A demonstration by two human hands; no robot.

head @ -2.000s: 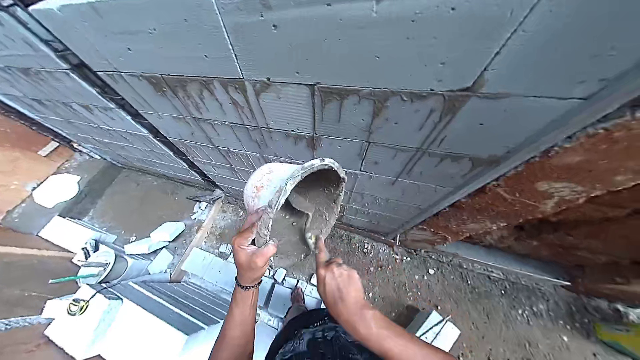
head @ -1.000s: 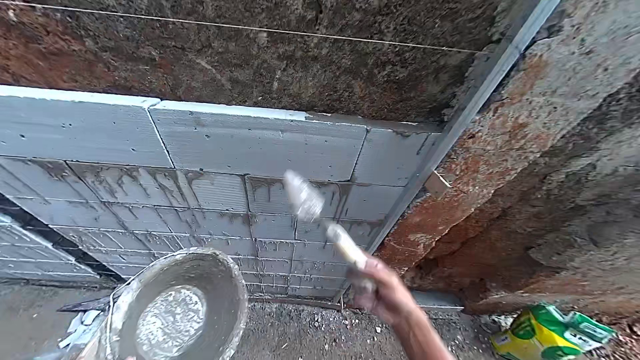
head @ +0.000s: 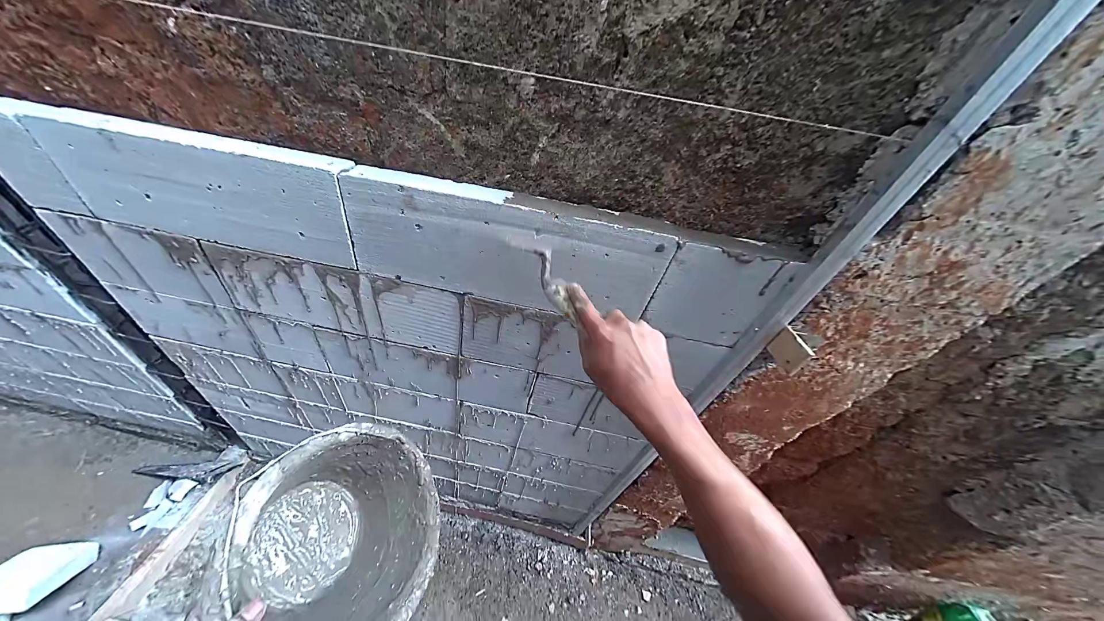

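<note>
My right hand (head: 623,355) grips the handle of a trowel (head: 545,263), its blurred blade against the upper face of a light grey block wall (head: 448,233). Grey wet mortar covers the right part of the wall's top edge (head: 621,222); the left part shows white. At the lower left, my left hand (head: 252,611) shows only as a fingertip at the near rim of a mortar-crusted bucket (head: 424,517). Wet mortar (head: 302,539) lies in the bucket's bottom.
A taut string line (head: 517,72) crosses above the wall before an earth bank (head: 552,129). A metal upright (head: 871,216) borders the wall's right end. A wooden board (head: 164,552), block scraps (head: 164,503) and a white block piece (head: 47,573) lie lower left. A green bag (head: 956,611) peeks in at the bottom right.
The trowel was inside the bucket two seconds ago, then lifted out before the wall; now it is at the wall's upper face. The view has swung up toward the wall top.
</note>
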